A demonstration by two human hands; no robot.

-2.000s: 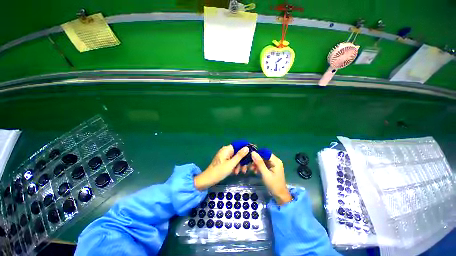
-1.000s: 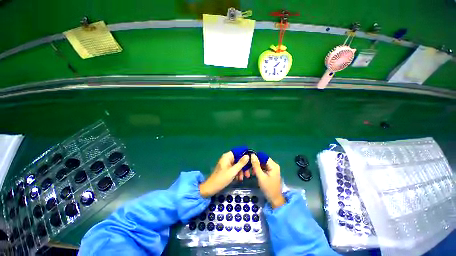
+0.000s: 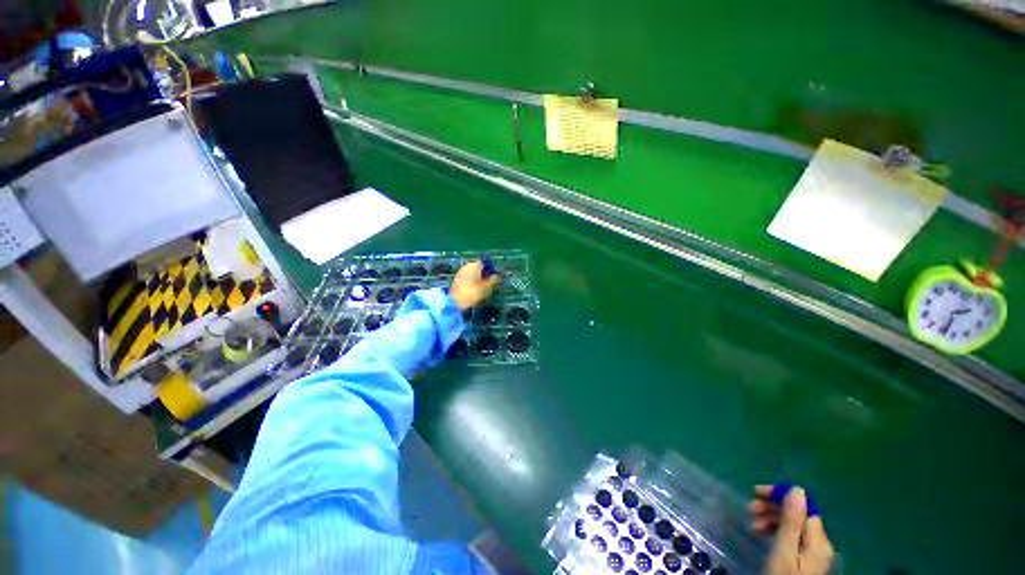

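Note:
My left hand (image 3: pixel 473 284), with a blue finger cot, is at the upper right part of the large-parts blister tray (image 3: pixel 357 326). Its fingertips are over a pocket; whether they grip a disc cannot be told. Black discs (image 3: pixel 517 340) sit in the tray pockets, and my sleeve covers some of them. My right hand (image 3: pixel 794 528), with blue finger cots, is raised at the lower right, cut off by the bottom edge. No part shows in it. The small-parts blister tray (image 3: pixel 562 537) lies between the hands at the bottom, with rows of small black discs, partly cut off.
White paper (image 3: pixel 344 224) lies beyond the left tray, near a black panel (image 3: pixel 275 146). A side stand with an open white case (image 3: pixel 126 191) and a yellow-black striped surface (image 3: pixel 169 303) is at the left. The green partition holds clipped papers (image 3: pixel 858 209) and an apple-shaped clock (image 3: pixel 957 310).
The view has swung left. My hands, earlier together around a black part, are now apart: the left has moved to the left tray, the right stays near the small-parts tray.

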